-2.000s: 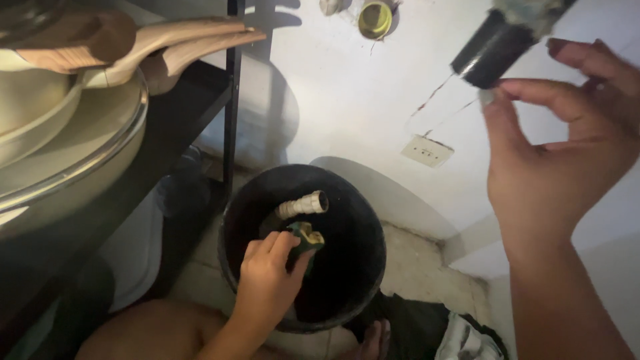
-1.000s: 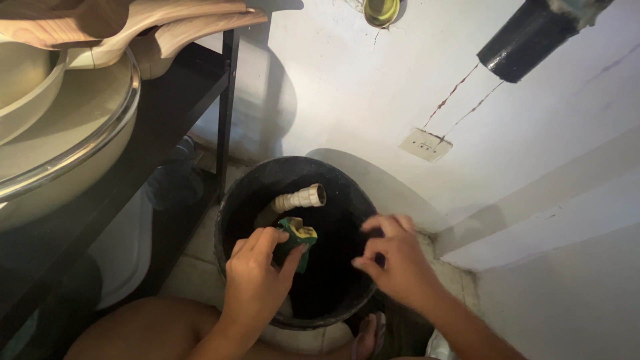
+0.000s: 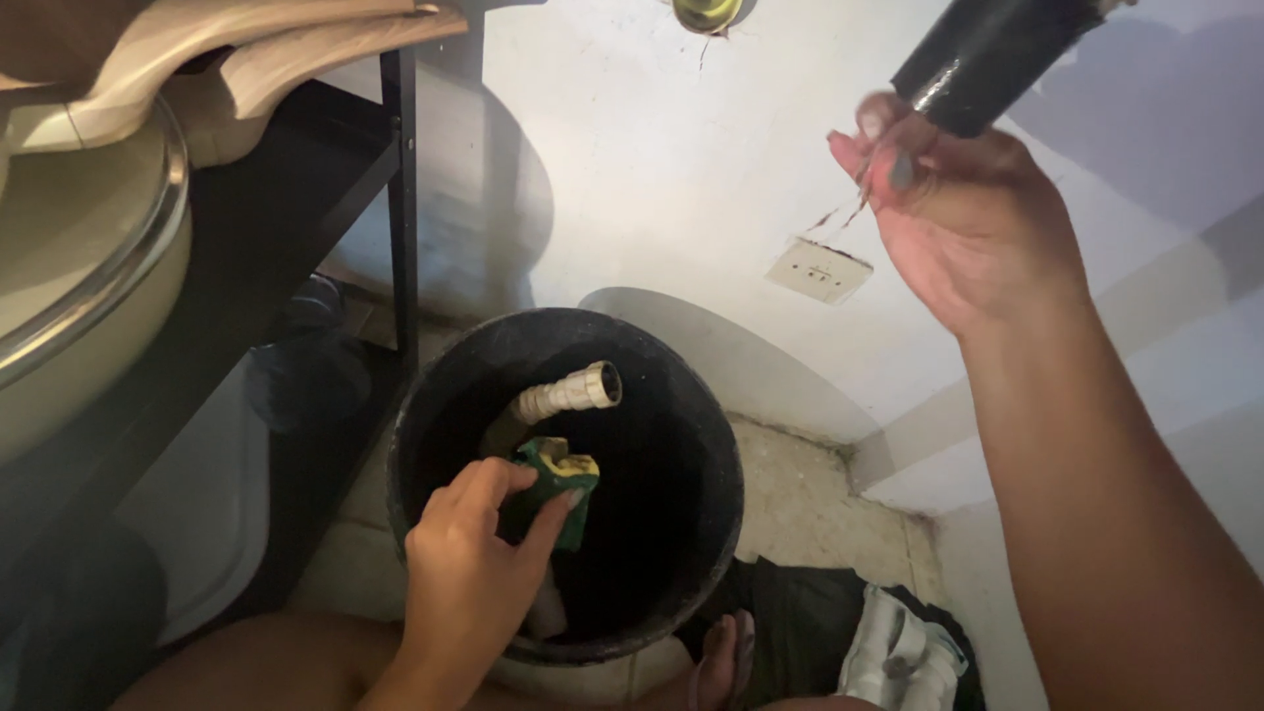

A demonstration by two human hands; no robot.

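Observation:
Pinched between the thumb and fingers of my left hand (image 3: 479,558) is a green and yellow scouring sponge (image 3: 568,484), held over a black bucket (image 3: 731,494). A cream ribbed plastic drain pipe (image 3: 578,390) leans inside the bucket, just beyond the sponge. My right hand (image 3: 968,197) is raised at the upper right, its fingers spread at the lower end of a black pipe (image 3: 987,59); whether they touch the pipe is unclear. The inside of the bucket is mostly too dark to make out.
To the left stands a black shelf (image 3: 400,197) with a metal-rimmed pale bowl (image 3: 178,178) and wooden-handled pans (image 3: 267,74). An outlet plate (image 3: 820,270) is on the wall near my right wrist. Dark cloth (image 3: 800,612) and a white object (image 3: 889,642) lie at the lower right, beside a sandalled foot (image 3: 721,662).
My right hand was at the black pipe, came down beside the bucket, and is now back up at the pipe. My left hand keeps the sponge over the bucket.

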